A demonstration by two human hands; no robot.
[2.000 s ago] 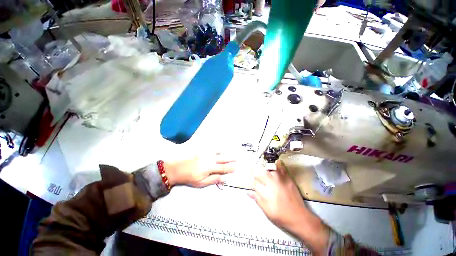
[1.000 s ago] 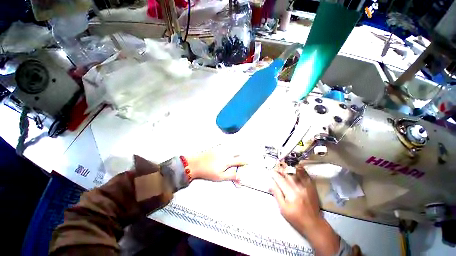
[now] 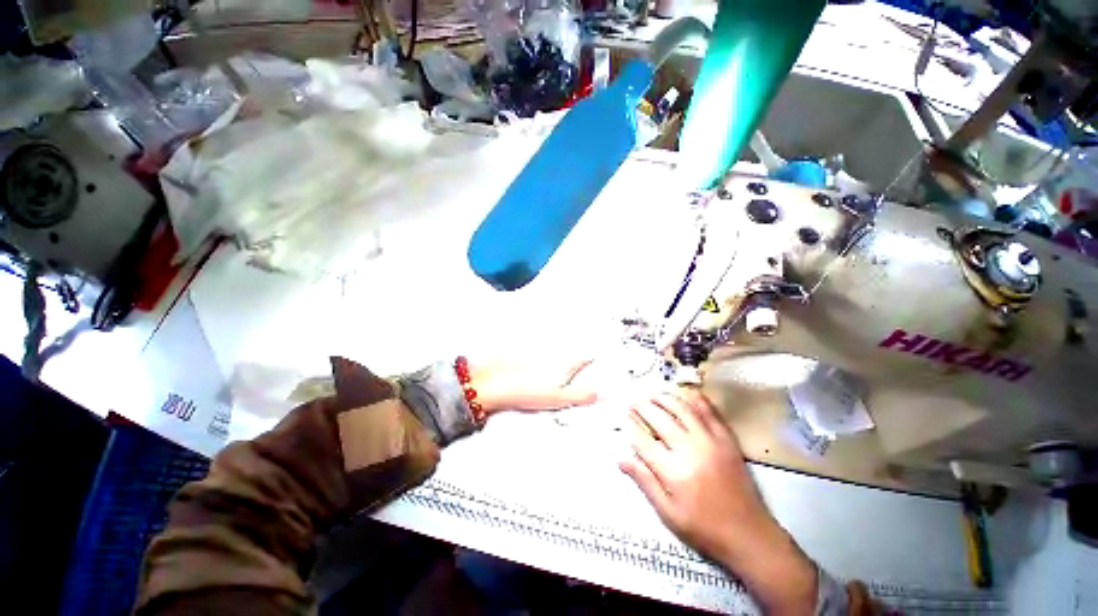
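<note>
The sewing machine point(image 3: 915, 361) with pink HIKARI lettering lies across the right side. Its needle area point(image 3: 689, 351) is just above my right hand. A white fabric piece point(image 3: 590, 415) lies under my hands; its edges are mostly lost against the white table. My left hand point(image 3: 536, 385) lies on it, left of the needle area, fingers pointing right. My right hand point(image 3: 689, 463) lies flat with its fingertips just below the needle area. Whether either hand pinches the fabric is hidden by glare.
A blue paddle-shaped attachment point(image 3: 556, 181) hangs over the table, with a green tube point(image 3: 741, 90) behind the needle. Crumpled cream fabric point(image 3: 307, 181) lies back left beside a second machine point(image 3: 60, 187). Thread snips point(image 3: 975, 542) lie right. A blue crate point(image 3: 145, 493) stands lower left.
The view has shifted. My right hand has moved slightly down from the needle area, its fingers now flatter and more spread. My left hand is more turned on its side.
</note>
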